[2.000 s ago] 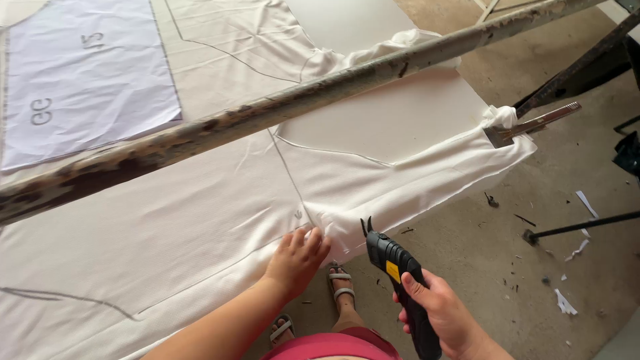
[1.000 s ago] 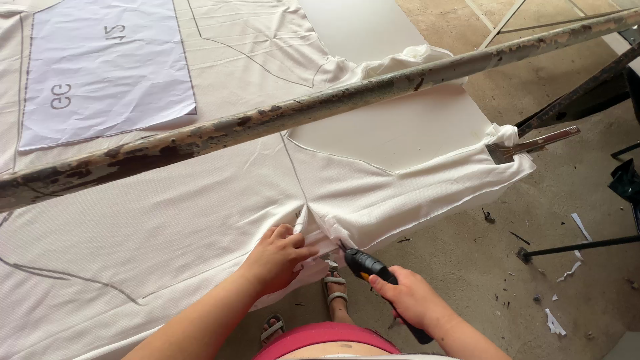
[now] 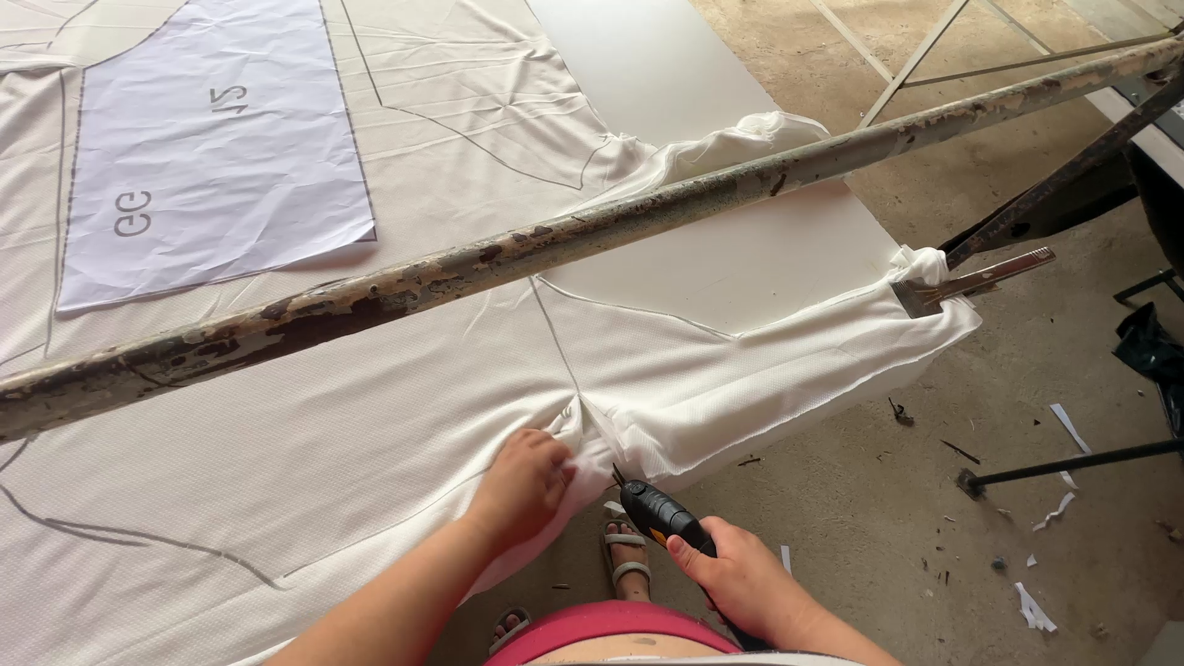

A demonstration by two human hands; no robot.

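White fabric (image 3: 370,416) marked with drawn pattern lines covers the table. My left hand (image 3: 529,476) grips bunched fabric at its near edge, beside a slit where a drawn line ends. My right hand (image 3: 740,569) is closed around black and yellow handheld electric scissors (image 3: 661,513). Their blades point at the fabric edge, just right of my left fingers. A paper pattern piece (image 3: 217,157) bearing writing lies on the fabric at the upper left.
A paint-flecked metal pipe (image 3: 573,236) crosses diagonally above the table. A metal clamp or brush-like tool (image 3: 980,277) lies at the fabric's right corner. A black metal leg (image 3: 1073,465) and white scraps (image 3: 1033,608) are on the concrete floor.
The scissors have moved left from beyond the fabric's edge to that edge. My left hand, flat on the cloth two seconds ago, now bunches it, and a slit has appeared there.
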